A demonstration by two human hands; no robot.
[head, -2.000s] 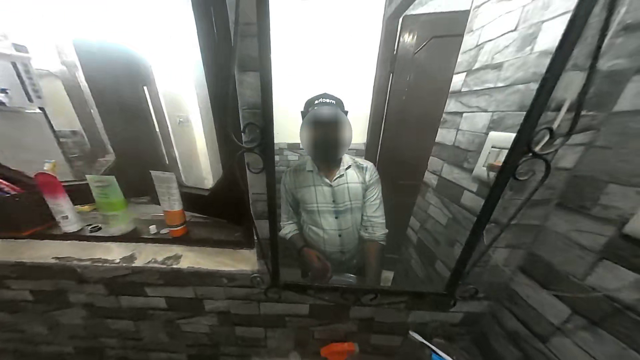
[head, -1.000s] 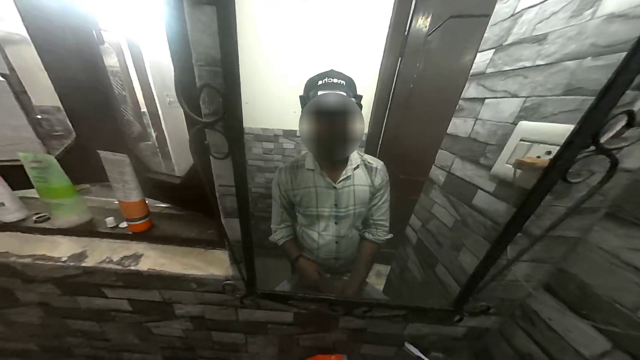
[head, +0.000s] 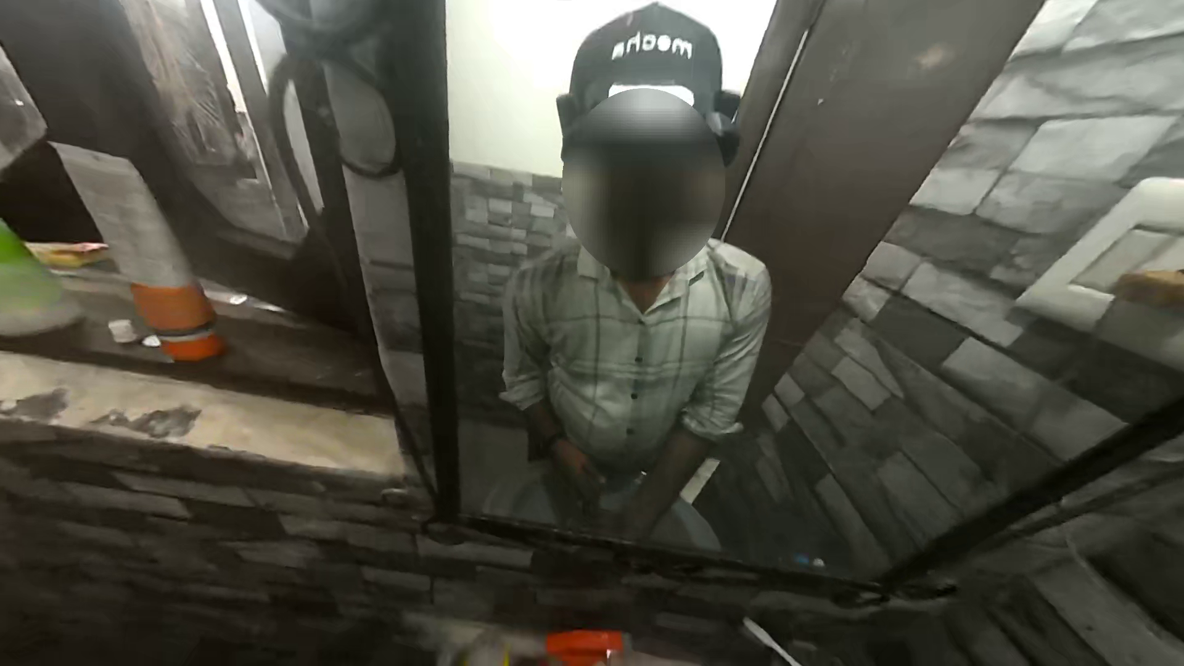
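Note:
Neither of my own hands shows directly; both lie below the lower edge of the view. A wall mirror [head: 638, 388] in a black metal frame fills the middle and reflects a person in a cap and a checked shirt. In the reflection the two hands are low in front of the body, close together over a pale rounded basin; what they hold or touch is too dim to tell. Below the mirror, at the bottom edge, are an orange object [head: 585, 644] and a white, thin-handled item [head: 770, 640], perhaps a toothbrush.
On the left ledge [head: 305, 442] stand a white and orange tube [head: 148, 250], a green translucent container [head: 28, 287] and a small white cap [head: 122, 330]. Grey stone-patterned tiles cover the wall [head: 277, 555]. A switch plate [head: 1101, 259] appears in the mirror at right.
The view has moved nearer to the mirror, so the reflected person looks larger. In the reflection, the hands have come together from farther apart.

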